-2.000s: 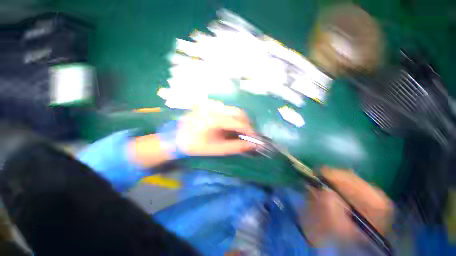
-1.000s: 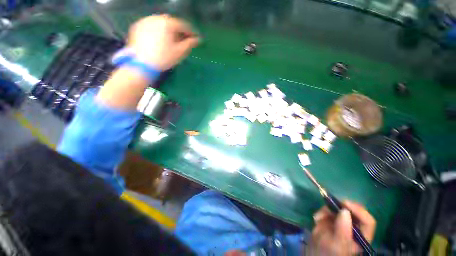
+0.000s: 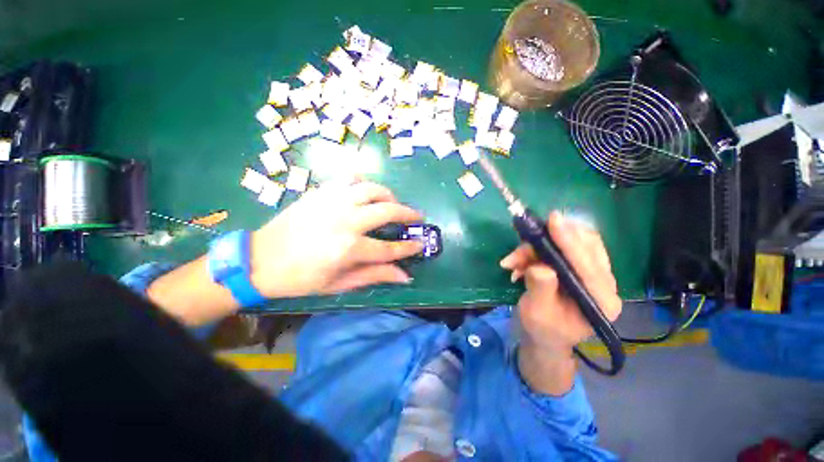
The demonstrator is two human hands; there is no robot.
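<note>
My left hand (image 3: 330, 239), with a blue band on the wrist, is over the mat near its front edge. Its fingers are on a small black circuit board module (image 3: 428, 240), partly hidden under the fingertips. My right hand (image 3: 569, 284) holds a black soldering iron (image 3: 565, 271), its metal tip pointing up and left near the loose cells. A loose pile of white battery cells (image 3: 397, 101) with yellow edges lies behind my hands. One cell (image 3: 470, 184) lies apart, close to the iron's tip.
A solder spool (image 3: 79, 193) with green rims stands at left, solder wire running right towards an orange-brown sliver (image 3: 210, 219). A yellow-brown tub (image 3: 548, 56) with silvery scraps is at the back. A fume fan (image 3: 625, 133) and a dark station with a yellow label (image 3: 769, 281) are at right.
My left hand has come back from the far left to the front of the mat and is now on a black module. The right hand still holds the iron. The view has turned.
</note>
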